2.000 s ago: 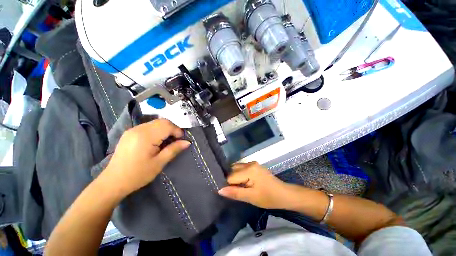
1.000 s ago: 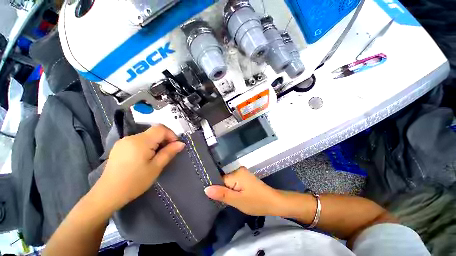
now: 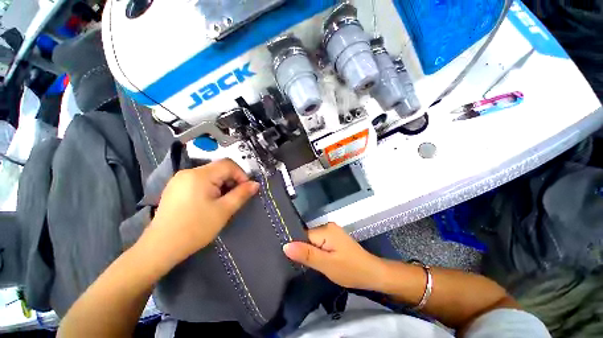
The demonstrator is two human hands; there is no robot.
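The dark grey garment piece (image 3: 254,244) lies from the needle area (image 3: 254,135) down toward my lap. Two overlocked seams with yellow and dark purple thread run along it. My left hand (image 3: 198,198) pinches the cloth between thumb and fingers just below the presser foot, beside the right-hand seam. My right hand (image 3: 330,254) grips the cloth's right edge lower down, thumb on top. The cloth's upper end reaches the metal parts of the white and blue JACK overlock machine (image 3: 165,72). The exact spot under the foot is hidden.
Grey tension dials (image 3: 297,82) and a looper cover with orange label (image 3: 347,146) are above the dark rectangular panel (image 3: 334,191). Thread snips (image 3: 489,105) and a round metal disc (image 3: 427,150) lie on the tabletop. Garment piles (image 3: 89,198) are at left and lower right.
The view shifted left, then back right. Both hands keep their grip on the cloth. My left hand's fingertips are slightly farther right along the seam than two seconds ago.
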